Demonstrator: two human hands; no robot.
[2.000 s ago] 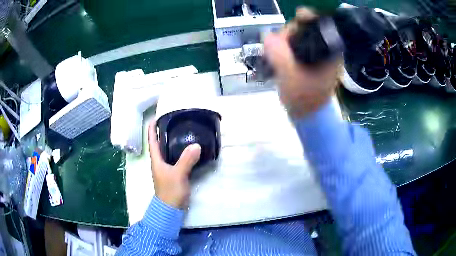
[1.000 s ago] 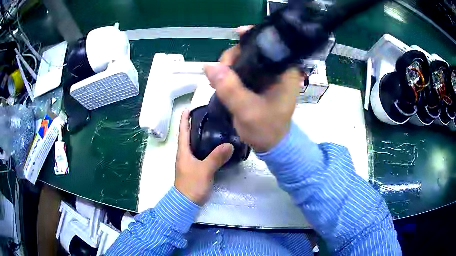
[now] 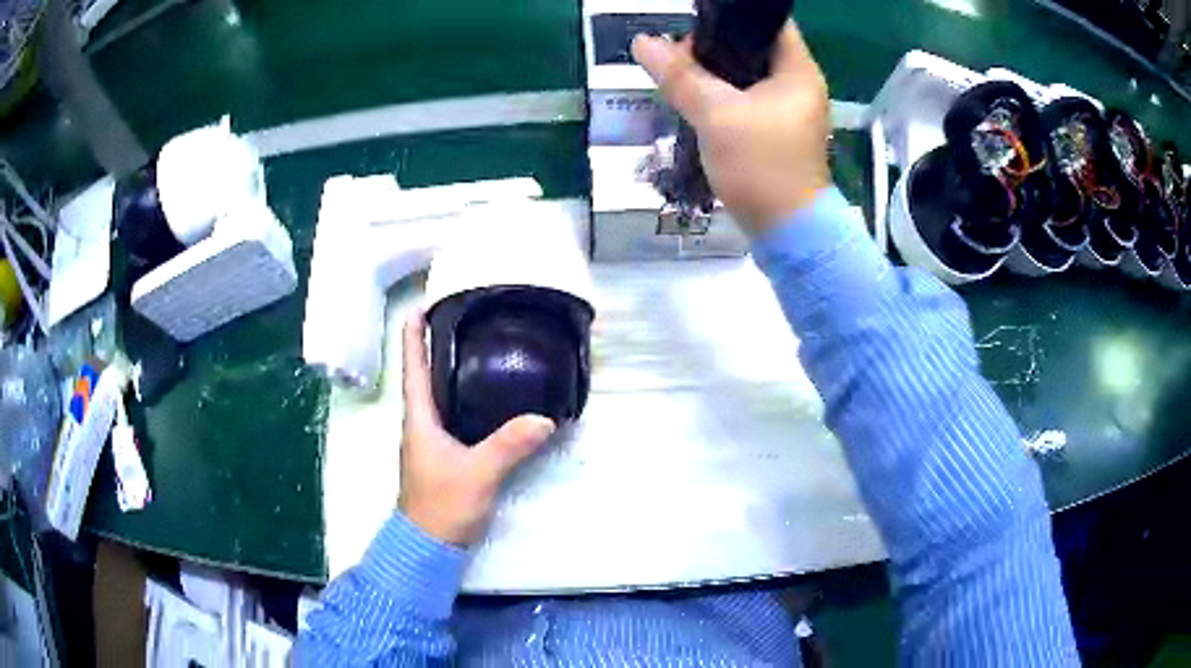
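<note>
A white dome camera (image 3: 511, 261) with a glossy black ball front (image 3: 512, 369) lies on the white work mat (image 3: 679, 483), its white bracket arm (image 3: 342, 281) reaching left. My left hand (image 3: 457, 472) grips the black front from its left and lower side, thumb on the lower edge. My right hand (image 3: 768, 137) holds the black electric screwdriver (image 3: 741, 37) upright at the screw feeder (image 3: 637, 78). The screwdriver's lower end is at the feeder's metallic front (image 3: 679, 176), partly hidden by my hand. No screw can be made out.
Several open camera housings (image 3: 960, 209) with red and orange wires stand in a row at the right. A white camera with a flat base (image 3: 216, 274) sits on the green bench (image 3: 235, 457) at left. Small boxes and a tube (image 3: 128, 459) lie at the left edge.
The screwdriver in my right hand has moved from the black front up to the feeder. The black front is uncovered. My left hand still grips the camera.
</note>
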